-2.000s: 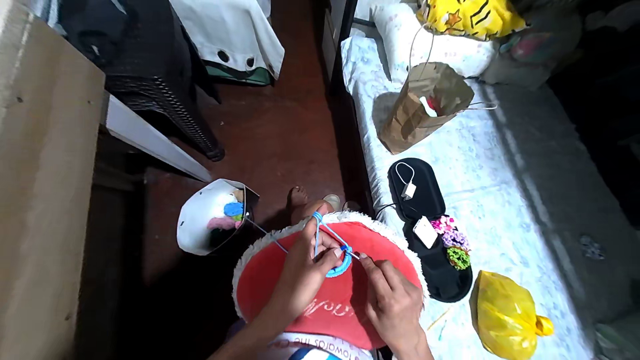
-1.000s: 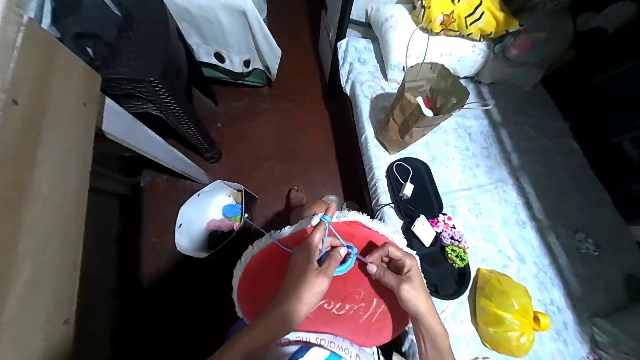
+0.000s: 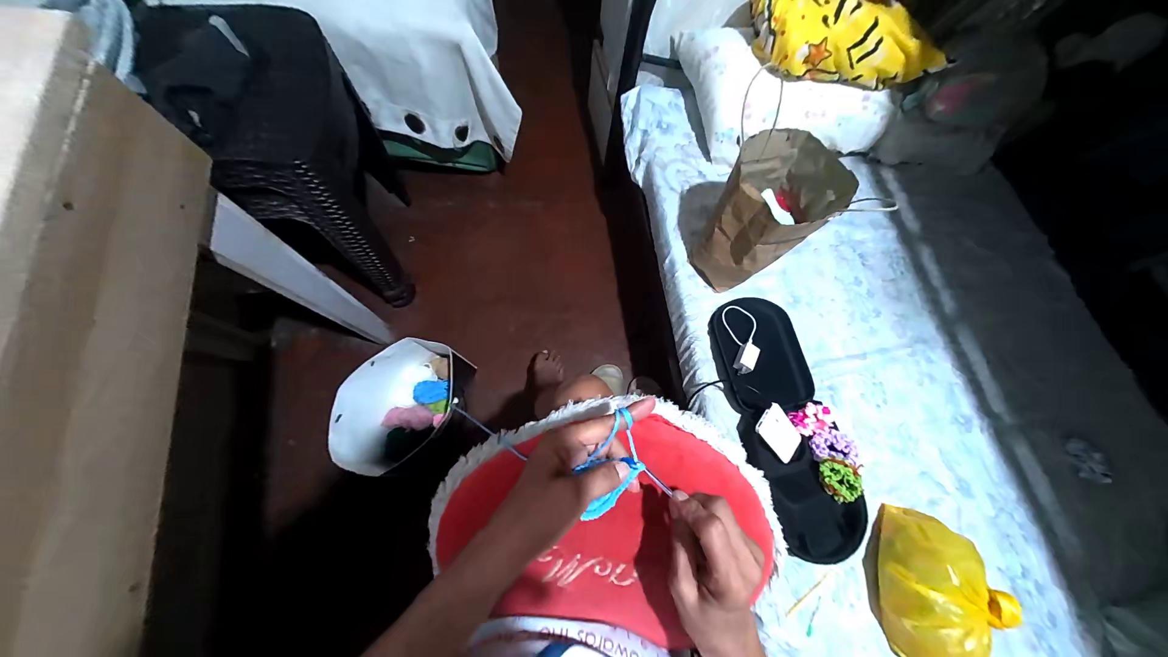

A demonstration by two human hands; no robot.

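Observation:
My left hand [image 3: 584,456] pinches a small piece of light blue crochet work [image 3: 610,497], with blue yarn looped over its raised index finger. In my right hand [image 3: 716,547] is the end of a thin crochet hook [image 3: 658,482], whose tip meets the upper edge of the blue piece. Both hands are above a red cushion [image 3: 584,566] with a white fluffy border, resting on the lap. From the left hand a strand of yarn [image 3: 488,429] runs to a white container [image 3: 365,411] holding blue, pink and green yarn.
On the bed [image 3: 876,301] to the right are a brown paper bag [image 3: 730,228], an open black case [image 3: 826,529] with a white cable [image 3: 746,356] and crocheted pieces [image 3: 835,447], and a knotted yellow plastic bag [image 3: 931,584]. Dark stacked stools [image 3: 274,173] and a wooden panel [image 3: 82,365] stand left.
My right hand, close to the blue piece one second ago, is now a little lower and farther from it. The left hand still holds the piece with yarn over the index finger.

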